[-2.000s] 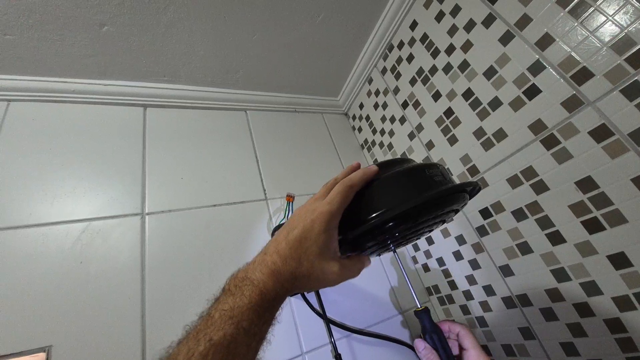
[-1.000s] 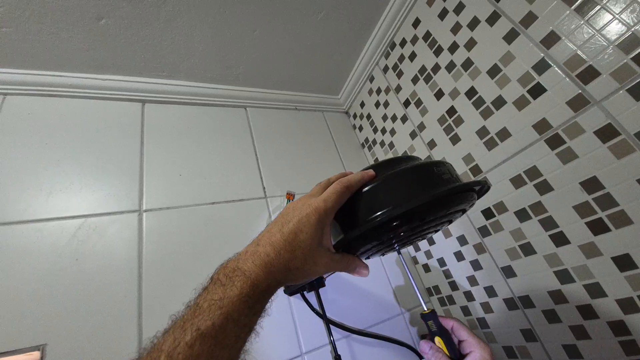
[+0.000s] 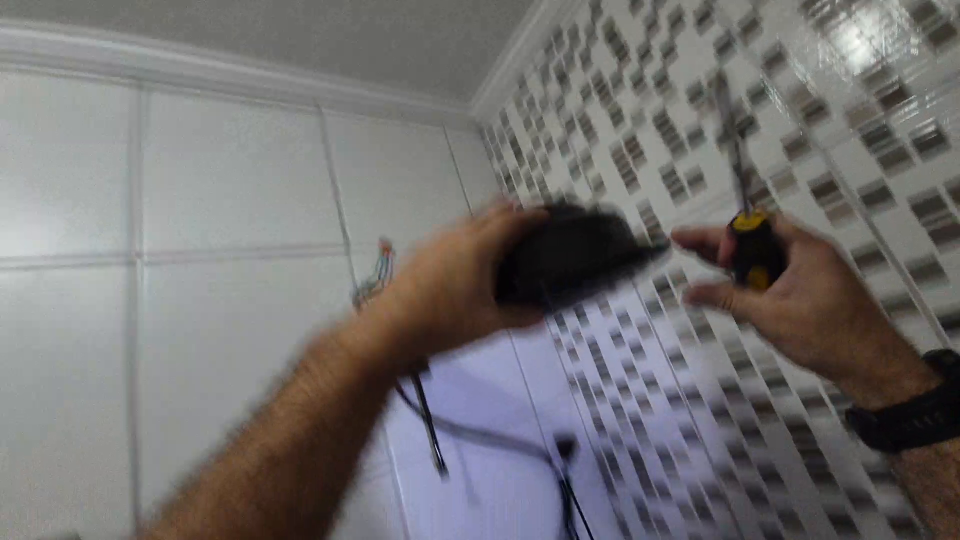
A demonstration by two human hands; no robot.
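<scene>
My left hand (image 3: 450, 285) grips the left side of a round black plastic housing (image 3: 574, 259), blurred by motion. To its right, my right hand (image 3: 787, 300), with a dark band on the wrist, holds a screwdriver (image 3: 757, 247) by its black and yellow handle. The screwdriver's shaft points upward, apart from the housing. Behind my left hand, coloured wires (image 3: 384, 259) with an orange end stick out by the tiled wall. A black cable (image 3: 487, 435) hangs below, near a thin dark rod (image 3: 431, 431).
A wall of large white tiles (image 3: 225, 172) is on the left, and a wall with a small mosaic pattern (image 3: 675, 172) on the right. White moulding (image 3: 225, 67) runs under the grey ceiling. A small dark piece (image 3: 566, 446) is beside the cable.
The screwdriver's tip was at the underside of the housing; my right hand has moved up and right with it, away from the housing. The housing is turned to a different angle.
</scene>
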